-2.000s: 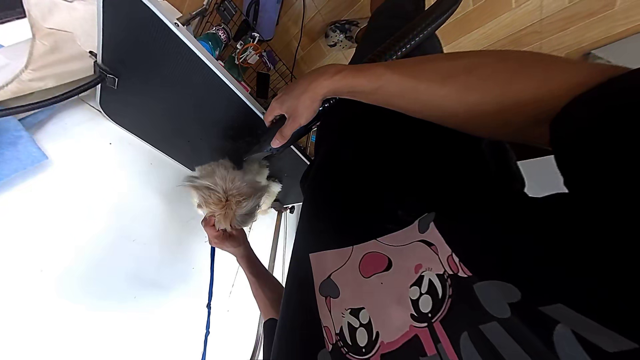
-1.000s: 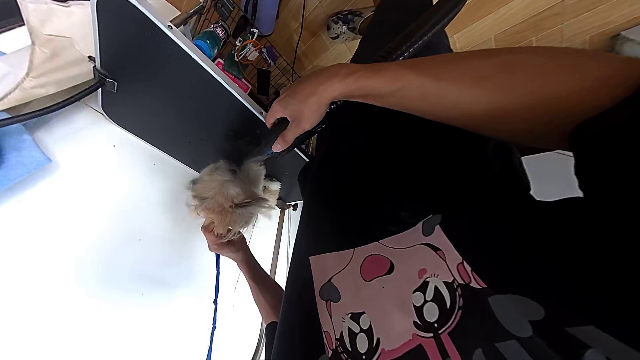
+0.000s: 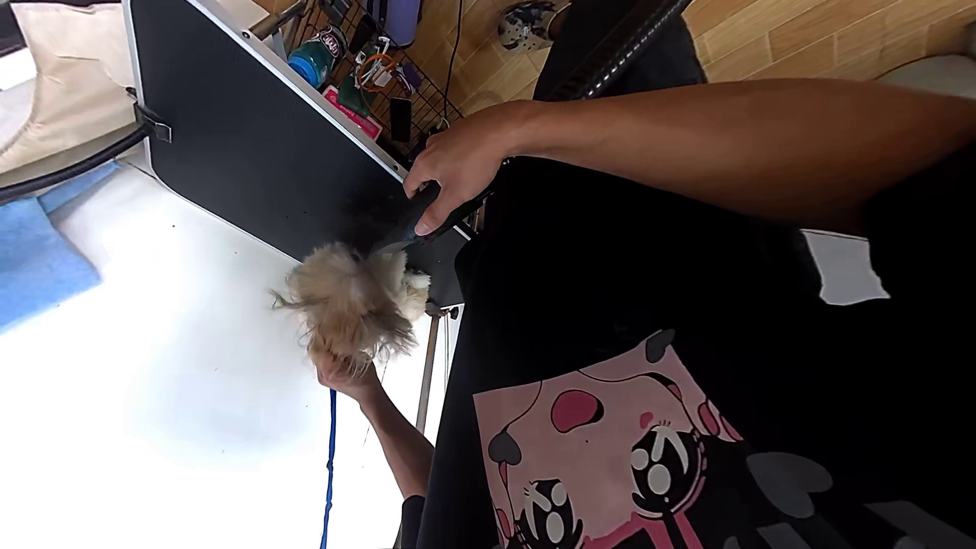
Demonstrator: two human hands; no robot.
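Observation:
A small, long-haired, cream and tan dog [image 3: 351, 297] is at the near end of a black grooming table [image 3: 229, 145], its fur fluffed and spread. My left hand [image 3: 343, 374] grips it from below, the fingers partly hidden by hair. A blue cord [image 3: 330, 465] hangs beneath that hand. My right hand [image 3: 461, 171] is closed around a black blow-dryer nozzle [image 3: 400, 236], whose tip points at the fur from close by. A ribbed black hose [image 3: 625, 49] shows beyond my right forearm. The dog's face cannot be made out.
Beyond the table edge, a wire basket [image 3: 438, 91] holds a blue-green bottle [image 3: 316, 57], a pink box [image 3: 352, 113] and other small items. A black curved bar [image 3: 76, 164] is attached to the table at left. A blue cloth [image 3: 42, 259] lies on the white surface.
The dog's fur has changed shape, now spreading wider with strands sticking out to the left. Both hands stay in nearly the same places.

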